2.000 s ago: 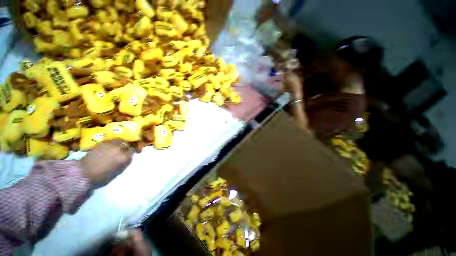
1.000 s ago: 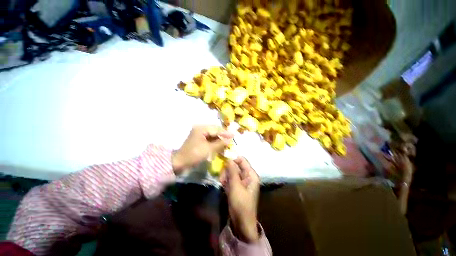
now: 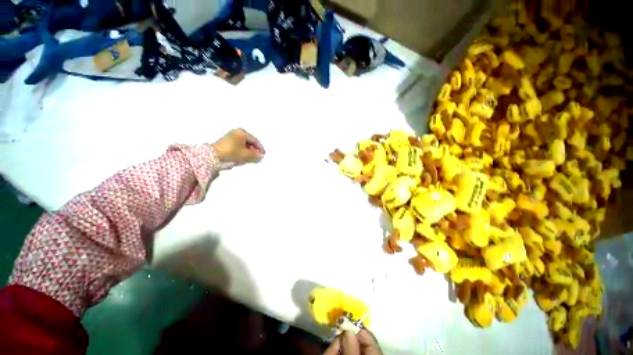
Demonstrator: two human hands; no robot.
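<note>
My right hand [image 3: 352, 343], cut off by the bottom edge, pinches the silvery metal clasp [image 3: 345, 322] of a yellow plush keychain toy [image 3: 330, 304]. The toy lies on its side at the table's near edge. My left hand [image 3: 239, 147] is out over the white table [image 3: 277, 229], away from the toy, with its fingers curled and fingertips together. No object shows in it; whether it pinches a thin strand cannot be seen. A large toy pile [image 3: 479, 201] covers the right side of the table.
Blue plush toys [image 3: 236, 41] with dark patterned cloth and brown tags lie along the far side. A brown cardboard box [image 3: 423, 24] stands behind the pile. Translucent plastic [image 3: 618, 267] shows at the right edge. The table's near edge runs diagonally in front of me, with green floor [image 3: 132, 312] below.
The view has swung left. My hands were together at the toy one second ago; now my left hand is apart, farther forward and left. My right hand still holds the toy near the table edge.
</note>
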